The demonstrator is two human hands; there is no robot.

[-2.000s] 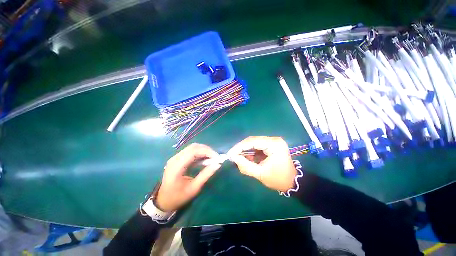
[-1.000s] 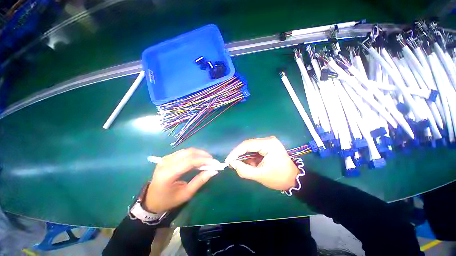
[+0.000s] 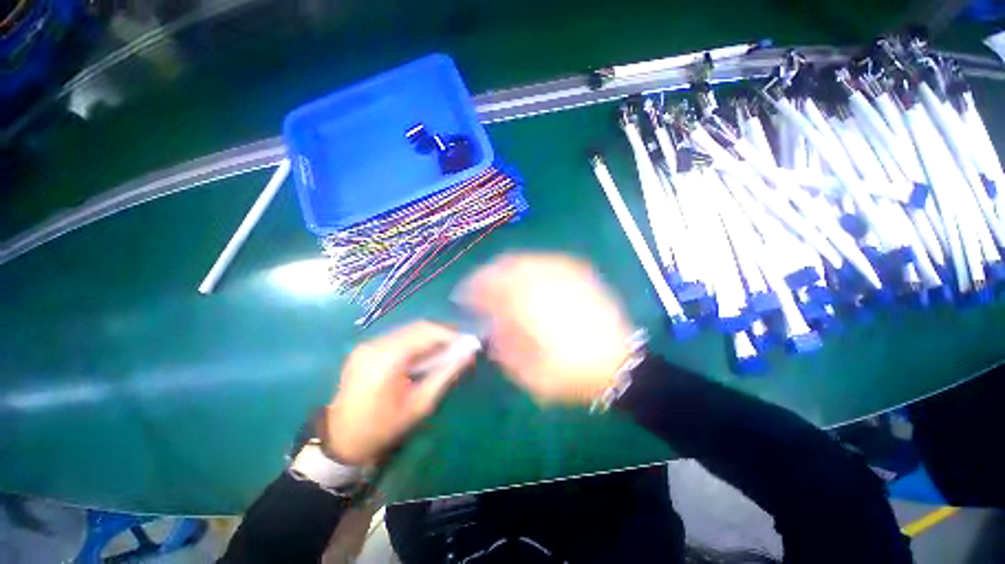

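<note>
My left hand (image 3: 380,386) is pinched on a white sleeve (image 3: 454,353), whose end shows between the thumb and fingers. My right hand (image 3: 557,325) is blurred and just right of the sleeve's end. Its fingertips are smeared, so I cannot tell what it holds. The wires are not clearly visible between the hands. Unsleeved wire harnesses (image 3: 424,237) lie in a pile below the blue parts tray (image 3: 364,165), which holds a few dark connector housings (image 3: 453,152).
A loose white sleeve (image 3: 245,228) lies left of the tray. A big heap of finished harnesses (image 3: 771,209) lies on the right, with a single one (image 3: 639,242) at its left side. Another sleeved piece (image 3: 678,64) lies behind the metal rail (image 3: 540,99).
My right hand has moved up and turned. The coloured wires and blue connector that showed right of it are no longer visible there. The sleeve end left of my left hand is also out of sight.
</note>
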